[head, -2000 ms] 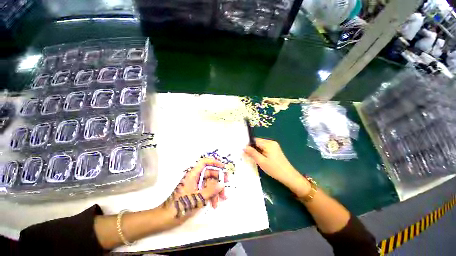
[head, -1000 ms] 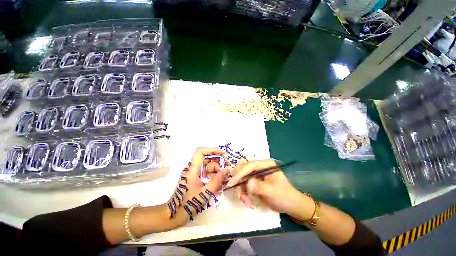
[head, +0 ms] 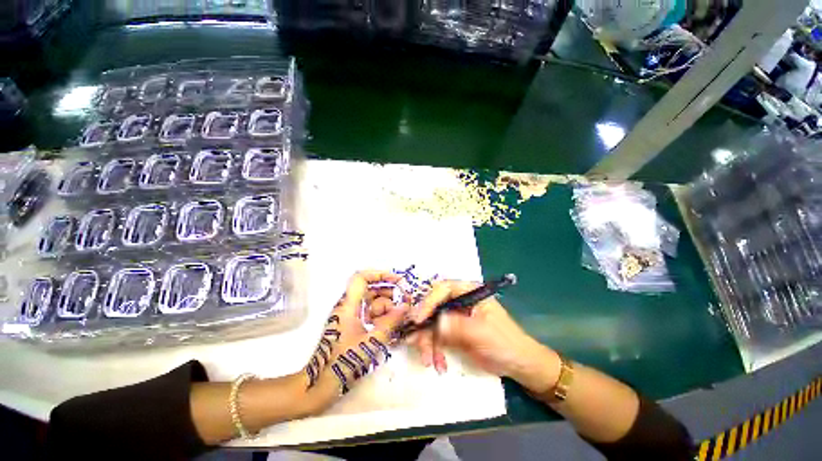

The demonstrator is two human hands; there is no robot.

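Note:
My left hand (head: 365,329) holds a small rounded frame (head: 369,309) with a pale shiny rim between thumb and fingers, above the white sheet. Rows of dark adhesive strips (head: 360,361) are stuck on the back of this hand. My right hand (head: 473,329) grips a dark pen-like pick tool (head: 469,299), its lower end at the left hand near the strips. The exact tip contact cannot be told. A pile of dark small parts (head: 407,278) lies just beyond the fingers, partly hidden by them.
A clear blister tray (head: 295,180) with rows of frames stands at left on the white sheet (head: 347,194). Pale yellow bits (head: 460,200) lie beyond the hands. Clear plastic bags (head: 622,236) lie on the green mat, stacked trays (head: 766,243) at right. A slanted post (head: 694,99) rises behind.
My right hand came left from the far side of the sheet to the left hand. Since a second ago the tool stands steeper. The left hand still holds the frame.

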